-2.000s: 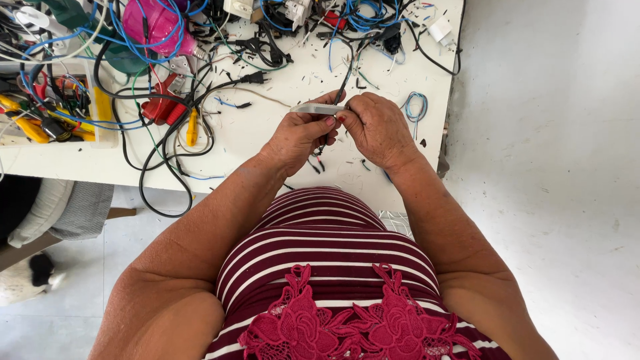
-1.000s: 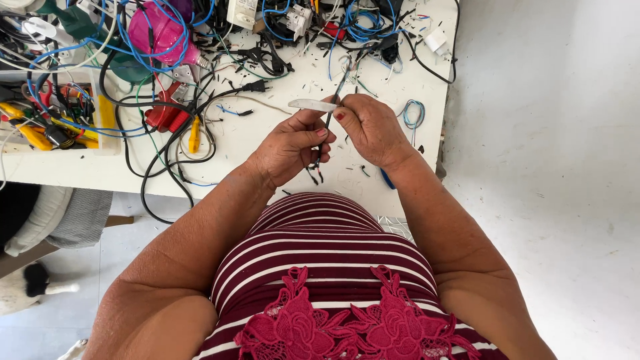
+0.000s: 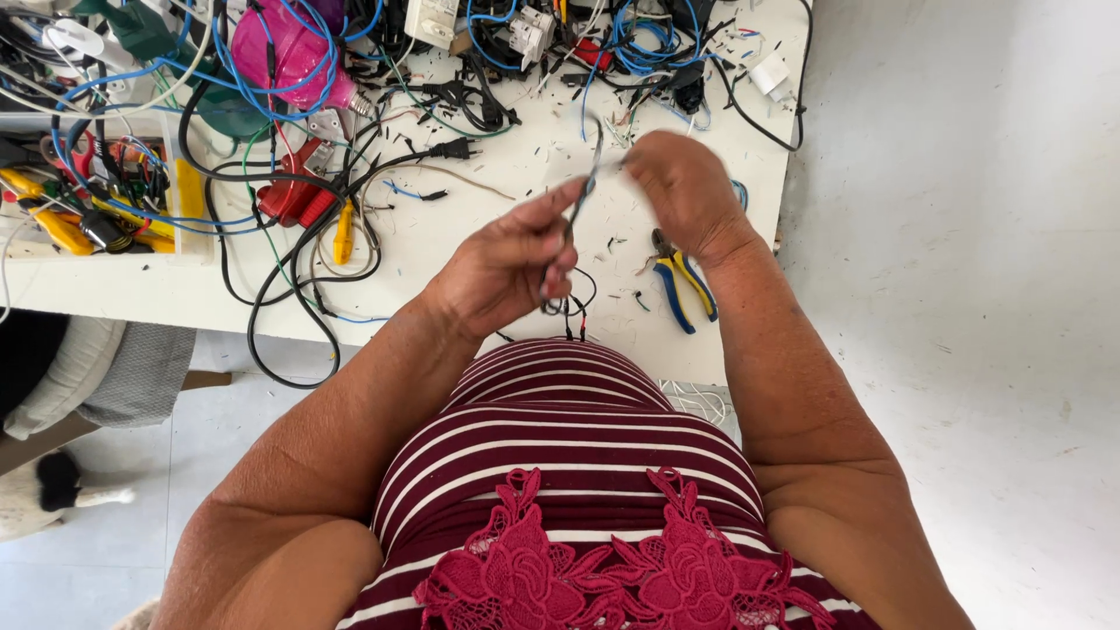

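Observation:
My left hand (image 3: 516,254) is closed on a thin dark cable (image 3: 576,208), whose upper end curves up above the fingertips. Below that hand, thin leads with small black and red ends hang over the table's front edge. My right hand (image 3: 687,192) is blurred, up and to the right of the cable, with its fingers bent. Something thin and grey shows at its fingertips, but what it is cannot be made out. Just below the right hand, diagonal cutting pliers (image 3: 687,284) with blue and yellow handles lie on the white table (image 3: 420,297).
Tangled cables, a pink bulb (image 3: 284,57), white adapters (image 3: 433,19) and a black plug (image 3: 453,149) crowd the table's back and left. A plastic bin (image 3: 188,236) holds yellow-handled tools. A yellow-handled screwdriver (image 3: 344,234) lies nearby. A black-and-white animal (image 3: 44,490) is on the floor at left.
My hands were together at a pale blade-like tool and the cable; now they are apart, the right one farther right. The pliers, largely hidden by the right arm before, now show.

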